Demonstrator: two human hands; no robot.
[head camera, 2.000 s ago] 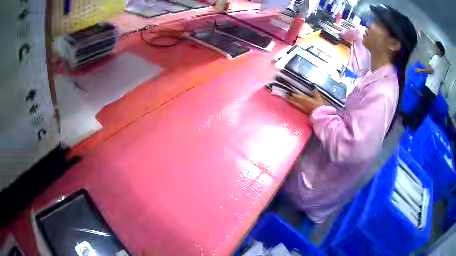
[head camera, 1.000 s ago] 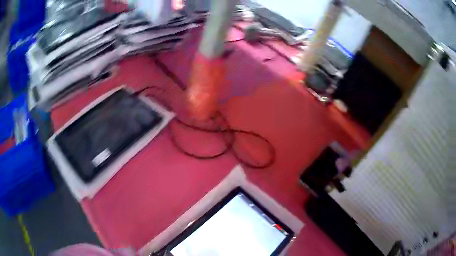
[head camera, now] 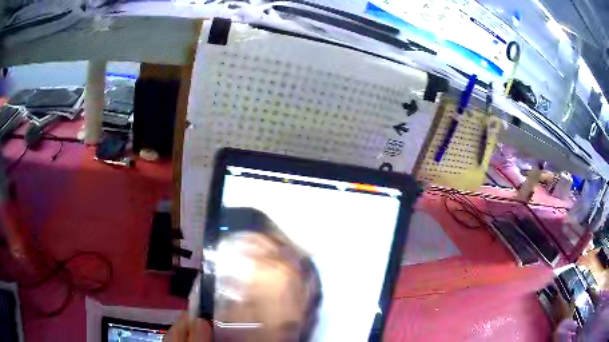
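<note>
A black-bordered tablet (head camera: 350,247) is held up in front of the white camera test chart (head camera: 300,93) and hides its lower part. Its lit screen shows a blurred live picture of a head on a white background, with a small red-orange block near the top. My left hand (head camera: 190,330) is shut on the tablet's lower left edge; only blurred fingers show at the bottom of the picture. My right hand is not in view. A second lit tablet (head camera: 133,331) lies on a whitish sleeve at the lower left, cut off by the bottom edge.
A yellow perforated basket (head camera: 454,150) with blue pens hangs right of the chart. Black cables (head camera: 67,274) loop on the red-pink mat at left. A small black device (head camera: 160,240) stands by the chart's left edge. Dark tablets (head camera: 514,239) lie at right, near another person's hands.
The view has swung from the bench's left side to face the chart. A tablet with a lit screen is now held up in my left hand.
</note>
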